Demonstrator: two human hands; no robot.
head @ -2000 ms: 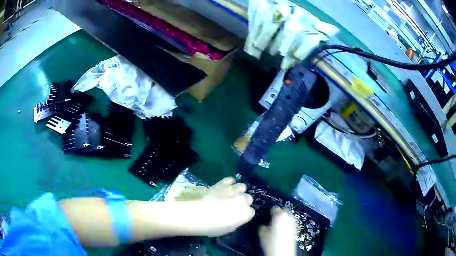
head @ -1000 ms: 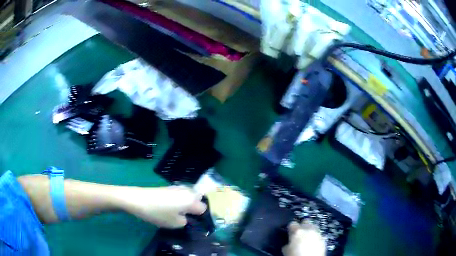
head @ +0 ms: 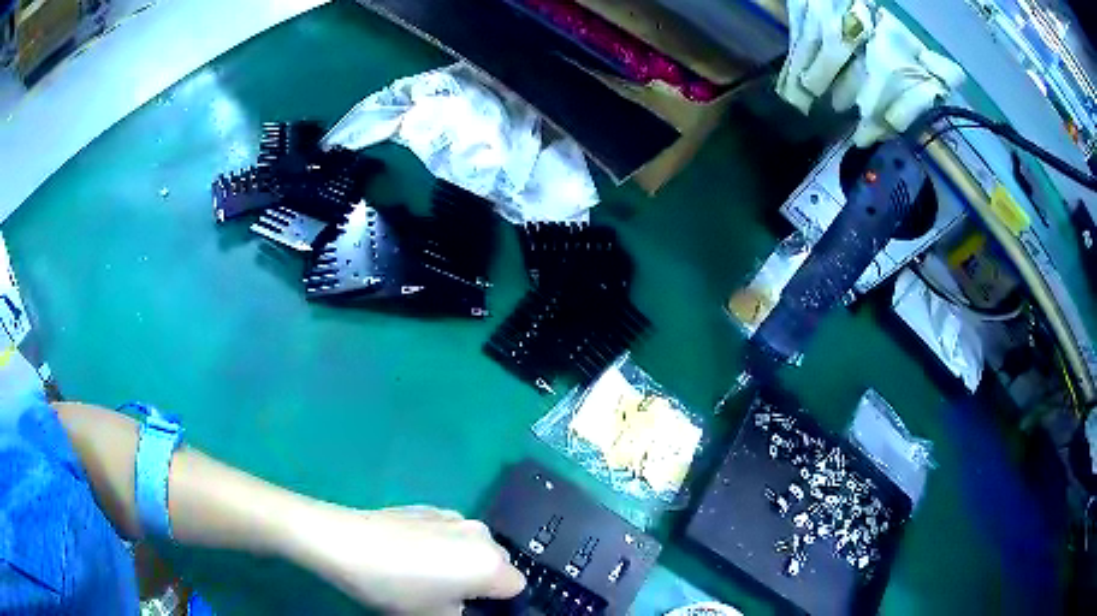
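Note:
My left hand [head: 433, 560], bare with a blue wrist band, is at the bottom centre. Its fingers pinch the left end of a black finned heat sink [head: 565, 594] at the front of a black jig plate [head: 526, 491]. Small metal parts sit in the plate's slots. The heat sink is cut off by the bottom edge. To the right, a black tray [head: 736, 529] holds scattered silvery transistors [head: 842, 505]. Cream pads [head: 638, 433] lie on a clear bag between tray and heat sinks. My right hand is not in view.
Black heat sinks [head: 397, 259] lie piled at the upper left, before a crumpled white bag [head: 481, 132]. A dark screwdriver [head: 836, 253] hangs tip-down above the tray. A clear bag [head: 890, 439] lies right of the tray. A white dish [head: 704, 610] shows at the bottom edge.
The view has shifted, so the bench things appear further right. My left hand has come from over the pads and tray down to the jig with a heat sink. My right hand has left the picture.

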